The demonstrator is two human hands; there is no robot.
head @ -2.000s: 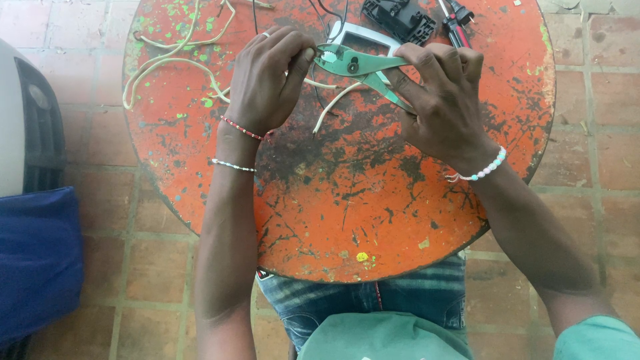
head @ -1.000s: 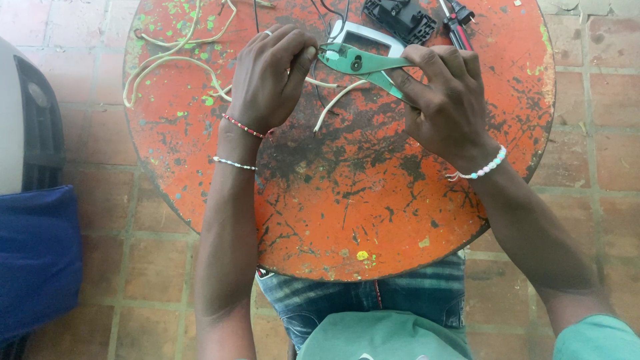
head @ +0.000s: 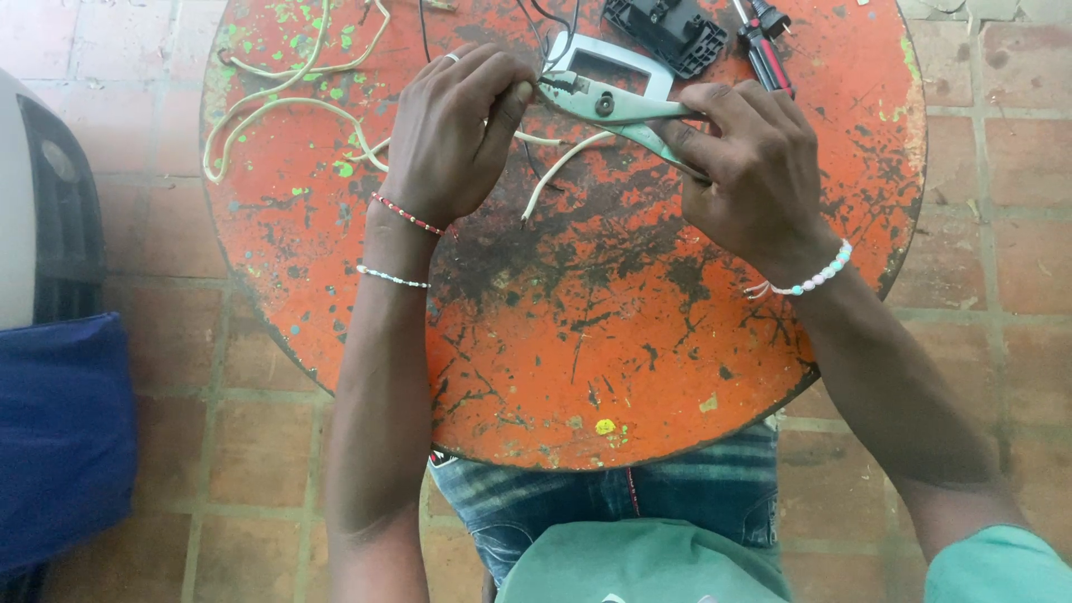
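Observation:
My right hand is closed around the handles of slip-joint pliers with pale green, worn metal. The pliers' jaws point left and meet the fingertips of my left hand. Those left fingers are pinched together at the jaw tips, on what looks like the end of a thin dark wire; the exact contact is hidden by the fingers. Below and behind the pliers lie a grey-white plastic frame and the end of a cream cable.
A round orange table with chipped paint holds more cream cable at the left. A black plastic housing and a red-and-black screwdriver are at the back right. A blue cloth hangs at the far left, beside a vehicle's front.

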